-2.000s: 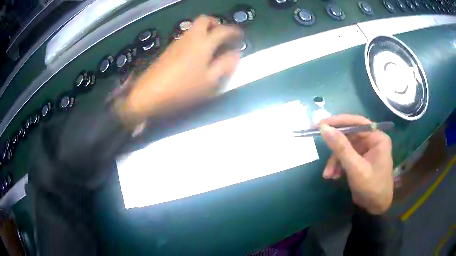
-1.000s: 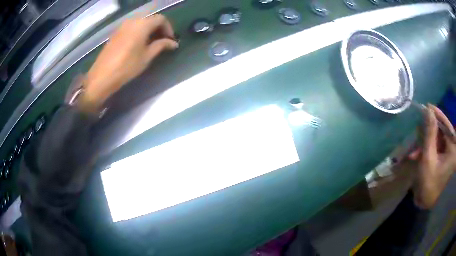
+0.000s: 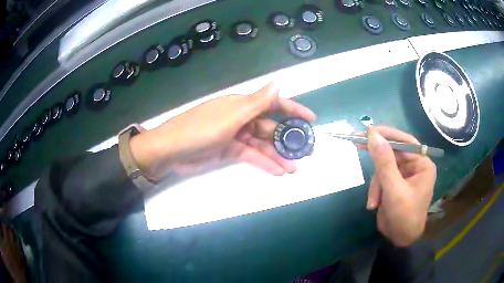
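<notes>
My left hand (image 3: pixel 237 130) holds a round black part (image 3: pixel 293 138) by its edge above the white wipe (image 3: pixel 237 199). The part's grey centre and pale marks face up. My right hand (image 3: pixel 400 177) holds a thin pointed hand tool (image 3: pixel 392 145) like a pen. The tool's tip points left at the part, with a small gap between them. The wipe lies flat on the green tabletop, partly hidden under my left hand.
A shiny shallow metal dish (image 3: pixel 449 98) stands at the right. A small dark and whitish spot (image 3: pixel 366 119) lies left of it. Behind a pale edge rail (image 3: pixel 342 62), the green conveyor belt (image 3: pixel 166 83) carries many round black parts.
My left hand has come back from over the belt to above the wipe, now with a black part. My right hand has moved left from beside the dish, bringing the tool near the part.
</notes>
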